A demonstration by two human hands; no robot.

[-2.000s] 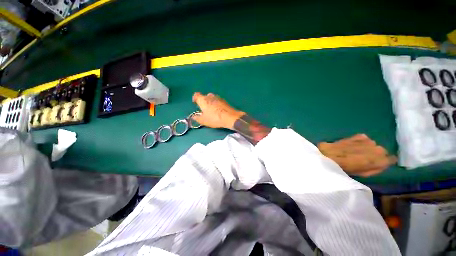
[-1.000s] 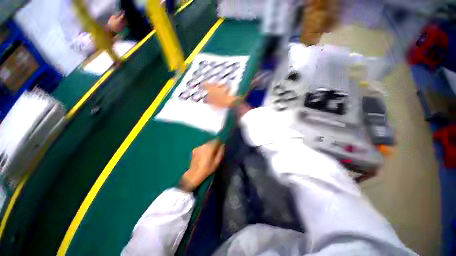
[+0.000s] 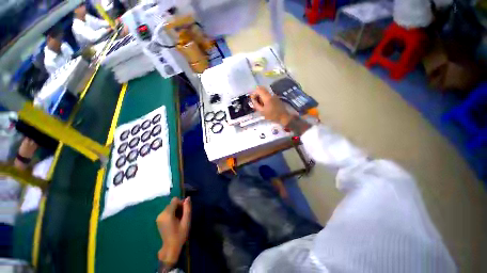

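Note:
My right hand (image 3: 268, 108) is at the right end of the black holding fixture (image 3: 241, 106) on the white machine table (image 3: 218, 144); its fingertips touch or nearly touch the fixture, and whether it holds a part cannot be told. My left hand (image 3: 174, 226) is at the near edge of the green bench with thumb and forefinger apart and nothing visible in it. Rows of black rings (image 3: 144, 137) lie on a white foam sheet (image 3: 148, 190) on the bench. A few loose rings (image 3: 217, 127) lie left of the fixture.
A brass-coloured dispensing head (image 3: 193, 50) hangs behind the fixture. A dark teach pendant (image 3: 295, 95) lies at the table's right. Control buttons (image 3: 275, 131) line the front edge. A yellow post (image 3: 64, 133) crosses the conveyor at left. Red stools (image 3: 398, 50) stand at right; people sit far left.
The view has turned from the bench to the machine table. My right hand has moved from the ring sheet to the fixture. My left hand remains by the bench edge.

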